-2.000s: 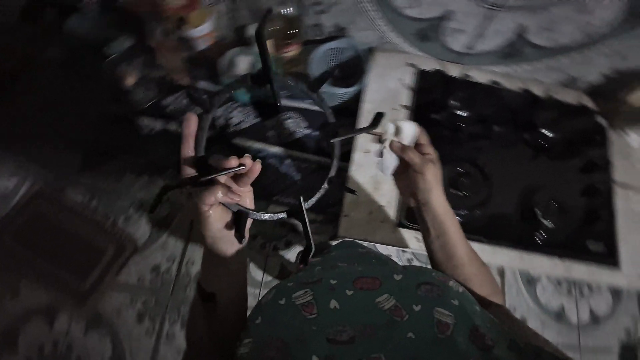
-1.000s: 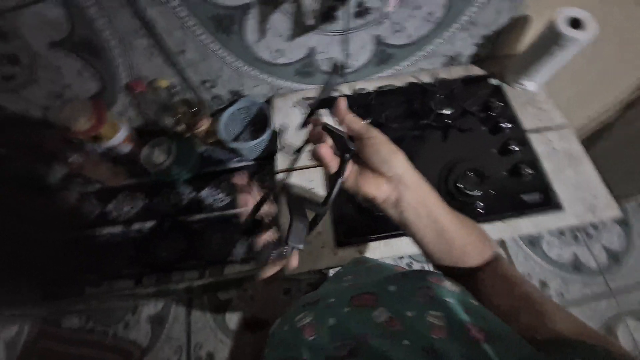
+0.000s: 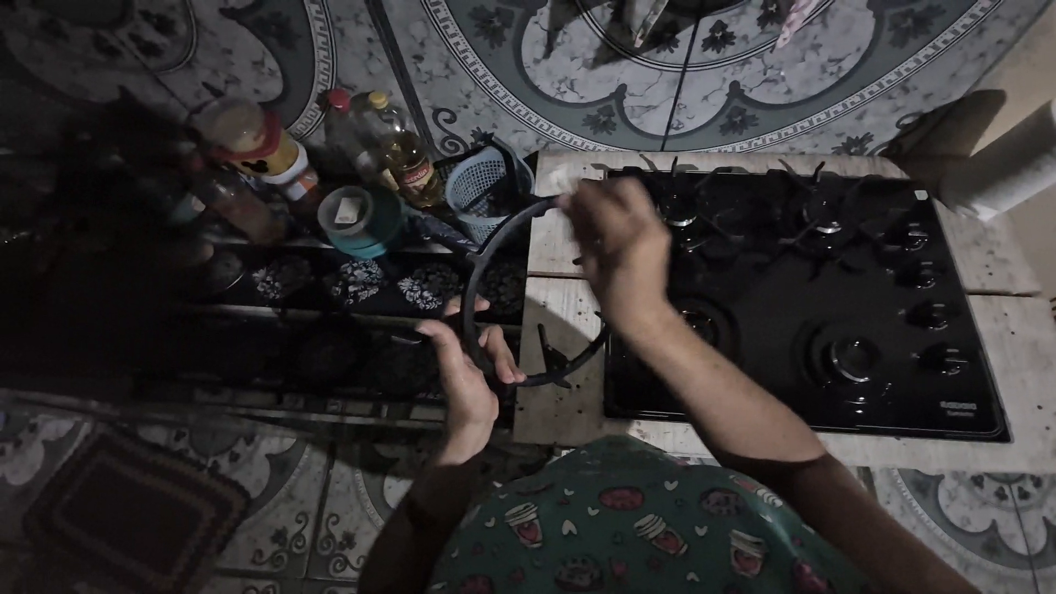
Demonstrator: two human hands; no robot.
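Note:
My left hand (image 3: 470,371) grips the lower left of a round black pan support (image 3: 473,285), a ring with short prongs. At the ring's upper right is my right hand (image 3: 619,247), blurred, its fingers bent against the metal; whether a white cloth or paper is in it cannot be told. The ring is tilted in the air over the left edge of the wooden counter (image 3: 561,412). Right of it lies a black glass gas cooktop (image 3: 767,322). Pan supports (image 3: 817,210) sit on its far burners, while the near burners (image 3: 850,355) are bare.
Left of the cooktop stand a light blue plastic basket (image 3: 487,190), an oil bottle with a yellow cap (image 3: 408,157), a teal-based container (image 3: 359,223) and a jar with a red band (image 3: 256,148). A paper towel roll (image 3: 1006,165) stands far right. A mat (image 3: 136,511) lies on the floor.
The ring has turned in my hands since the earlier frames. Two seconds ago my right hand held something white away from the ring; now it is at the ring. The view has shifted.

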